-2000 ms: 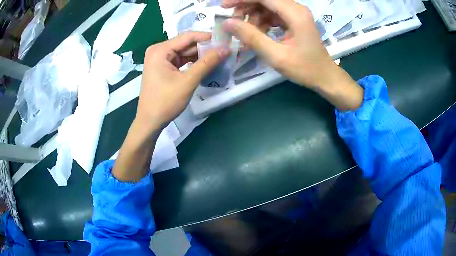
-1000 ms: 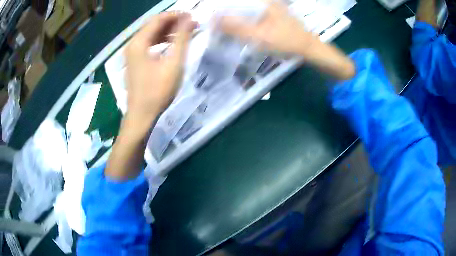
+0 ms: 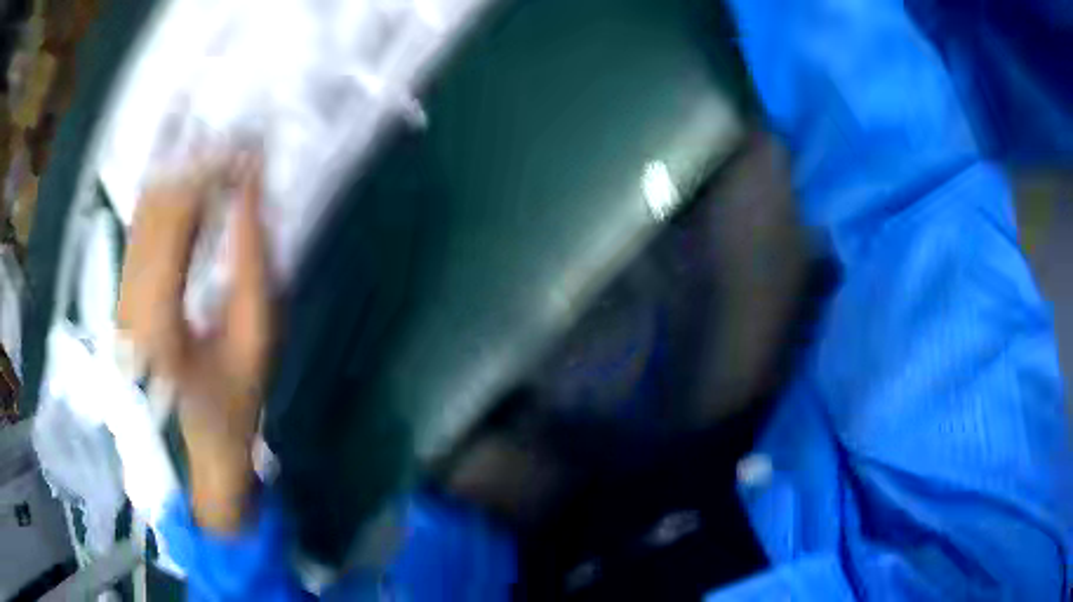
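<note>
The frame is strongly blurred. The white tray with bagged devices [image 3: 318, 106] shows at the upper left as a bright smear; single bags cannot be told apart. My left hand [image 3: 206, 294] is over the near left part of the tray, fingers pointing up and somewhat apart. Whether it holds anything cannot be told. My right hand is not in view; only the blue right sleeve [image 3: 906, 271] shows at the right side.
The dark green bench [image 3: 553, 129] has a curved near edge. Crumpled clear and white plastic [image 3: 88, 412] lies at the left. Brown shapes show at the far left edge. Another blue garment [image 3: 1000, 71] is at the upper right.
The view has swung and the tray now shows further left. My left hand appears lower and further left. My right hand, over the tray before, has gone out of the picture.
</note>
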